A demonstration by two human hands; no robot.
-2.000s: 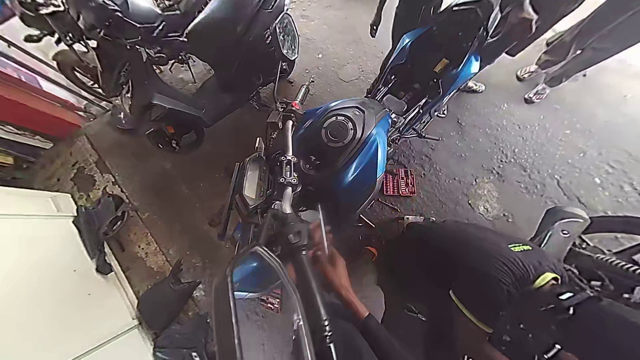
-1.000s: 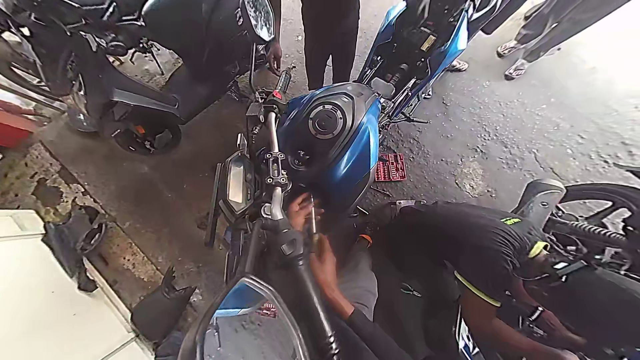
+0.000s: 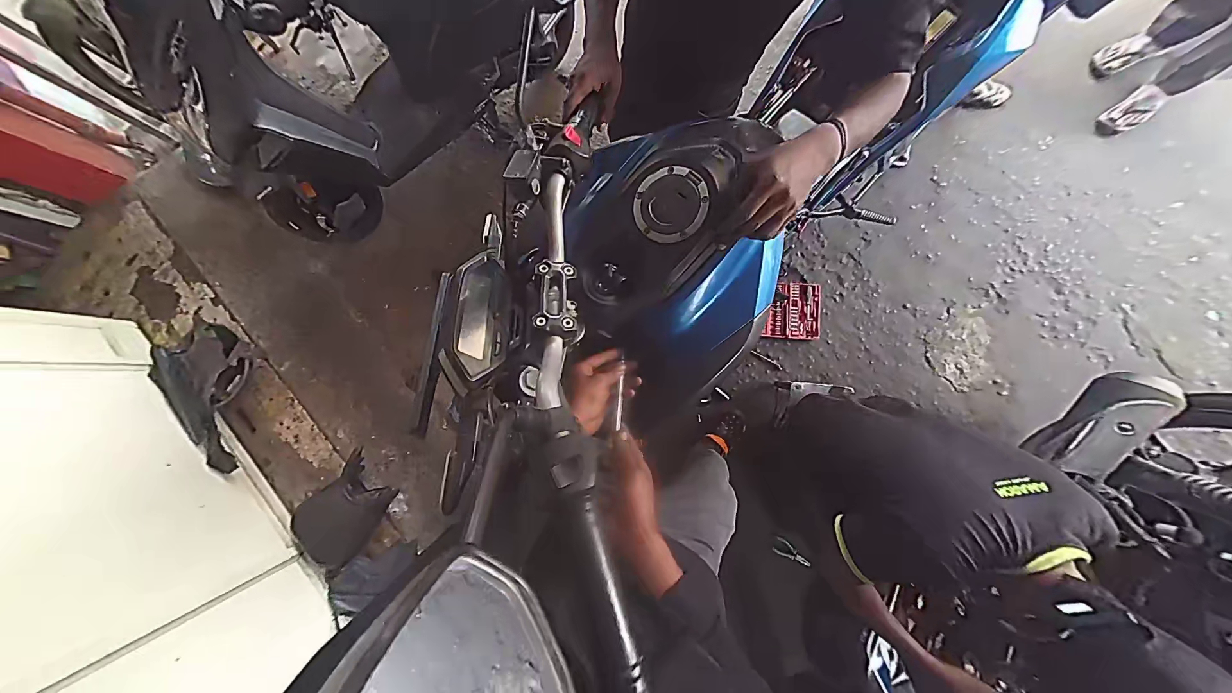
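The blue and black motorcycle fuel tank (image 3: 717, 298) lies past the handlebar (image 3: 551, 371), with its round filler cap (image 3: 671, 204) on top. Below the tank's near side, my right hand (image 3: 632, 491) holds a slim metal rod-like tool (image 3: 619, 397), which points away from me. My left hand (image 3: 594, 390) is beside the tool's far part, its fingers bent near the shaft; whether they grip it is unclear. The handlebar partly covers my left hand and hides its forearm. What the tool's tip touches cannot be made out. The instrument display (image 3: 476, 322) is left of the handlebar.
Another person's hand (image 3: 775, 188) rests on the tank; their other hand (image 3: 595, 82) is at the far grip. A co-worker in a dark shirt (image 3: 924, 481) bends at the right. A red socket set (image 3: 792, 310) and pliers (image 3: 791, 551) lie on the ground. A mirror (image 3: 472, 635) stands near me.
A person has come to the far side of the motorcycle and now has one hand on the tank and one at the far grip. My hands stay near the tank's near side.
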